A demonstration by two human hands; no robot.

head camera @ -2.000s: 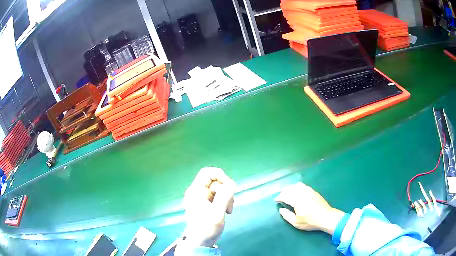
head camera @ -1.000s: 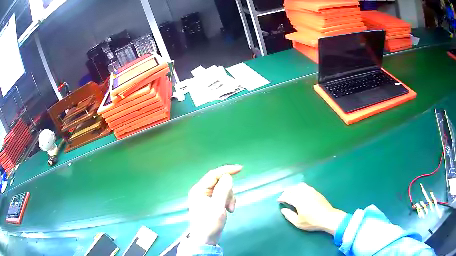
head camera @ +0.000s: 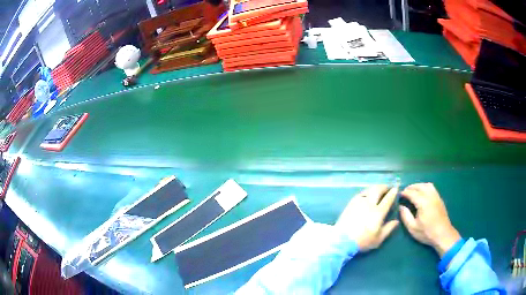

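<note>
My left hand rests low over the bench at the right of centre, fingers pointing away from me and apart from the thumb. I see nothing in it. My right hand is just to its right with curled fingers; its fingertips are close to the left hand's. The inside of its curl is dark, so I cannot tell whether it holds a small piece. A black adhesive strip sheet lies left of my left arm. A smaller strip sheet and a strip partly in clear plastic lie further left.
A laptop base on a red-orange tray lies at the left on the green bench. An open laptop on a tray is cut off at the right edge. Stacked orange trays and white papers line the far side. A person in blue shows far left.
The view has turned left, bringing the strip sheets and the laptop base further into the picture. My left hand has come down beside my right hand, with its fingers extended.
</note>
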